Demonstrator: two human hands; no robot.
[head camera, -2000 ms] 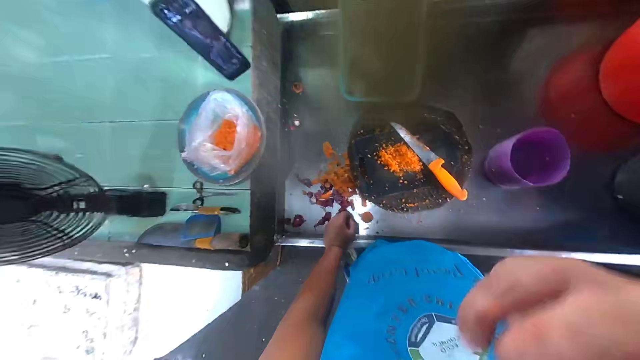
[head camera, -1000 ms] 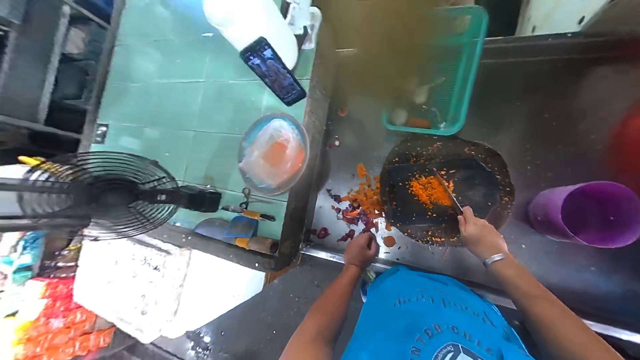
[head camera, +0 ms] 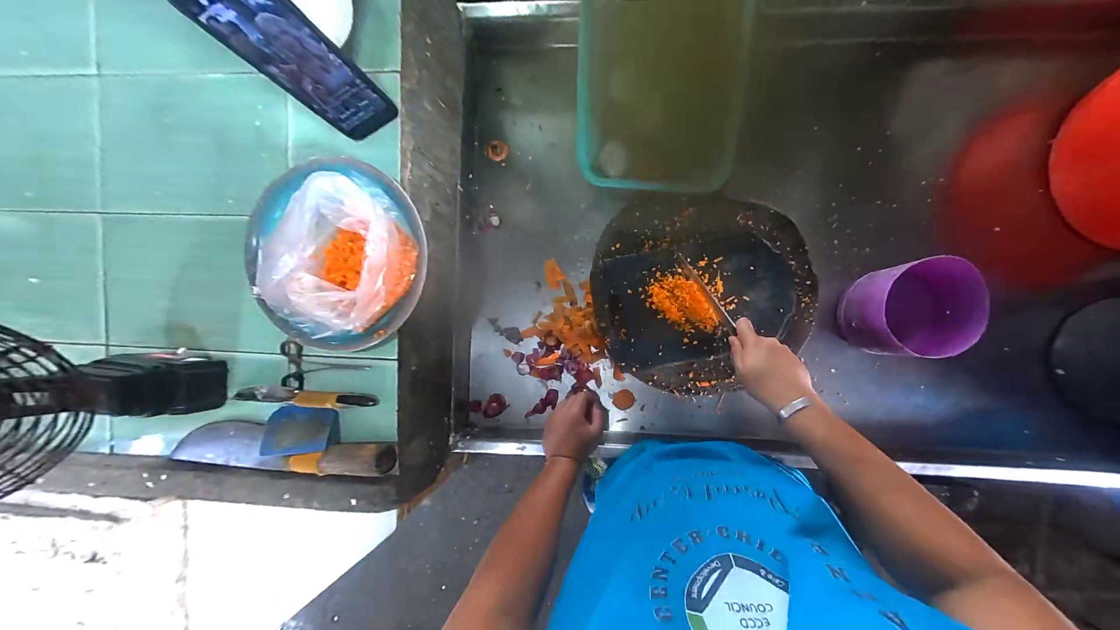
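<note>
My right hand [head camera: 770, 363] grips the handle of a kitchen knife [head camera: 707, 293], whose blade lies over a heap of finely chopped carrot [head camera: 681, 302]. The heap sits on a dark board [head camera: 665, 346] on top of a round wooden block [head camera: 792, 227]. My left hand [head camera: 575, 426] rests at the near edge of the steel counter, fingers curled, beside onion skins [head camera: 551, 367] and carrot peelings [head camera: 569, 324]; whether it holds anything is hidden. A carrot slice [head camera: 623, 400] lies just right of it.
A green plastic basket [head camera: 656, 185] stands beyond the block, a purple cup [head camera: 914, 306] to its right, red containers [head camera: 1089, 162] farther right. On the left tiles are a bowl [head camera: 398, 328] with bagged chopped carrot, a phone [head camera: 306, 70], a cleaver [head camera: 219, 442] and a fan [head camera: 39, 411].
Two seconds ago the orange-handled knife lay on the board and my right hand was off to the lower right. One second ago the hand was holding the knife. The left hand has stayed by the peelings.
</note>
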